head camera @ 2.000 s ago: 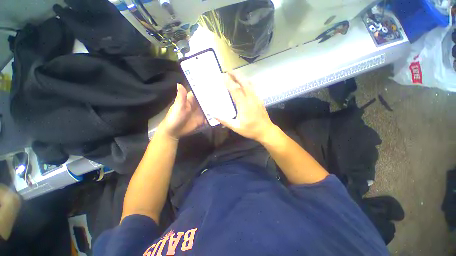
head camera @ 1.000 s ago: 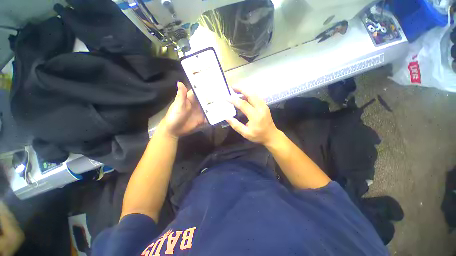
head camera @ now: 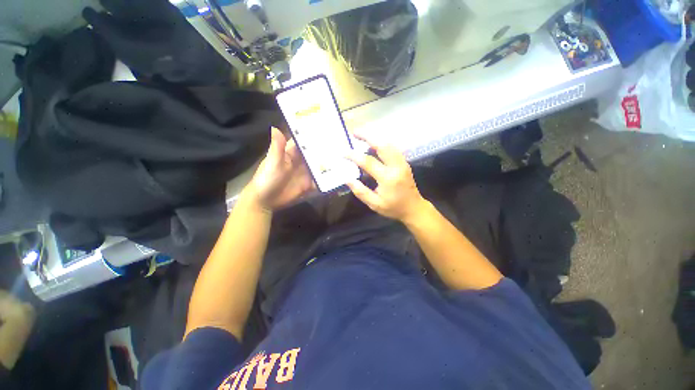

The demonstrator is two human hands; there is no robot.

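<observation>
A smartphone (head camera: 316, 133) with a black edge and a bright screen is tilted in front of the machine needle area. My left hand (head camera: 282, 174) holds it from the left and underneath, thumb raised beside its left edge. My right hand (head camera: 385, 179) is at its lower right, fingertips at the screen's lower right part. A large black garment (head camera: 145, 145) is heaped on the table left of the phone. The presser foot area (head camera: 280, 70) of the white sewing machine is just above the phone's top edge.
A dark plastic bag (head camera: 377, 46) lies under the machine arm. Dark snips (head camera: 507, 49) and a small parts tray (head camera: 581, 46) are at the right. A blue bin (head camera: 636, 30) and white carrier bag (head camera: 648, 99) are beyond. Black cloth (head camera: 488, 198) is below the table. Another person's hand (head camera: 11, 324) shows at lower left.
The fingers of my right hand have drawn back from the phone's upper right edge to its lower right. The screen content has changed. My left hand has stayed in place.
</observation>
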